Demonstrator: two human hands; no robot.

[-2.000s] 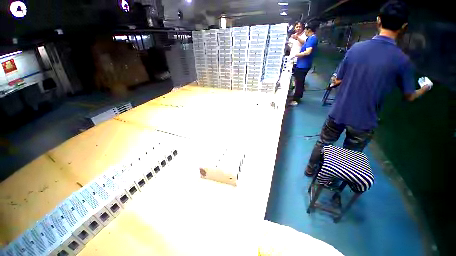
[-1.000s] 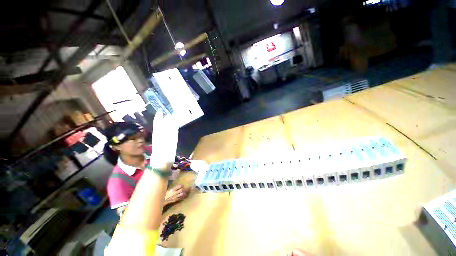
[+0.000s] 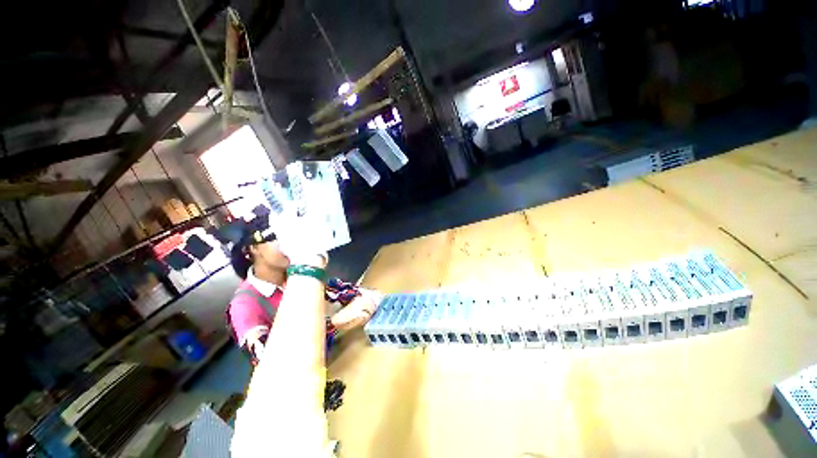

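Observation:
My left hand [image 3: 303, 219], gloved and overexposed, is raised at the left with the arm stretched forward. It is on a pale perforated housing [image 3: 337, 210] hanging in the air, and the fingers overlap its left part; glare hides the exact grip. My right hand is out of the picture. A long row of housings [image 3: 537, 335] stands side by side on the table, square dark openings facing me.
A person in a pink shirt [image 3: 251, 309] stands behind my arm, a hand at the row's left end. More housings [image 3: 387, 150] hang beyond. Small black pieces [image 3: 333, 394] lie beside my forearm. A loose housing [image 3: 800, 398] is cut off at the right edge of the cardboard-covered table [image 3: 502, 402].
The view has swung from the table's right side to the left. My left arm has come into view, raised to the hanging housing, which now hangs more upright. Fingertips at the bottom edge are gone.

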